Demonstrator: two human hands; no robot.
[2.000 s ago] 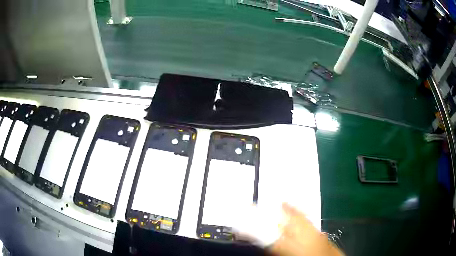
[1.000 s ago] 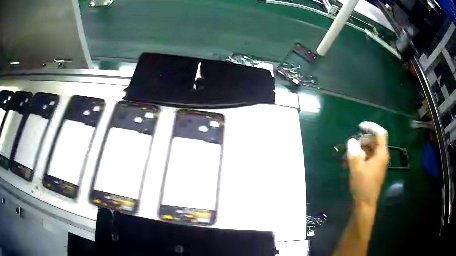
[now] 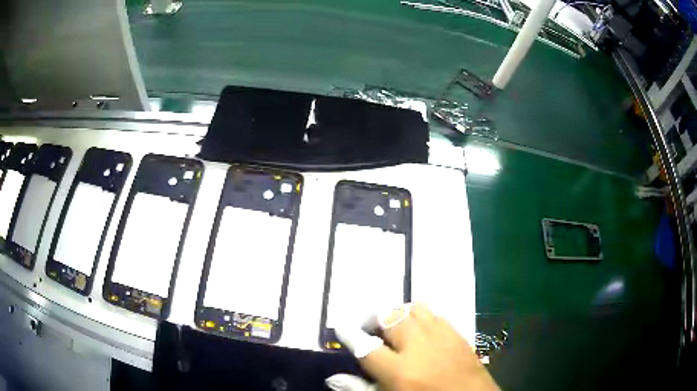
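My right hand (image 3: pixel 416 353), with white finger cots, comes from the bottom edge. Its fingers are at the lower right end of the rightmost phone middle frame (image 3: pixel 369 208), which lies on the white strip (image 3: pixel 443 252). The fingers hide that corner; the thumb is apart, below the end. Whether they grip it cannot be told. Several more black frames lie side by side to its left, the nearest (image 3: pixel 246 327) across a wider gap. Another frame (image 3: pixel 548 240), thin and grey, lies on the green conveyor belt (image 3: pixel 527 321). My left hand is not in view.
A black flap (image 3: pixel 367 137) lies beyond the row and another (image 3: pixel 229 363) along the near edge. Crumpled clear scraps (image 3: pixel 458 118) and a dark frame (image 3: pixel 475 82) lie near the white post (image 3: pixel 523 46). A grey machine cover (image 3: pixel 69 53) stands left; a metal rail (image 3: pixel 657 145) curves at right.
My right hand has come back from the green belt to the white strip. A further frame now lies at the right end of the row. The view has shifted slightly.
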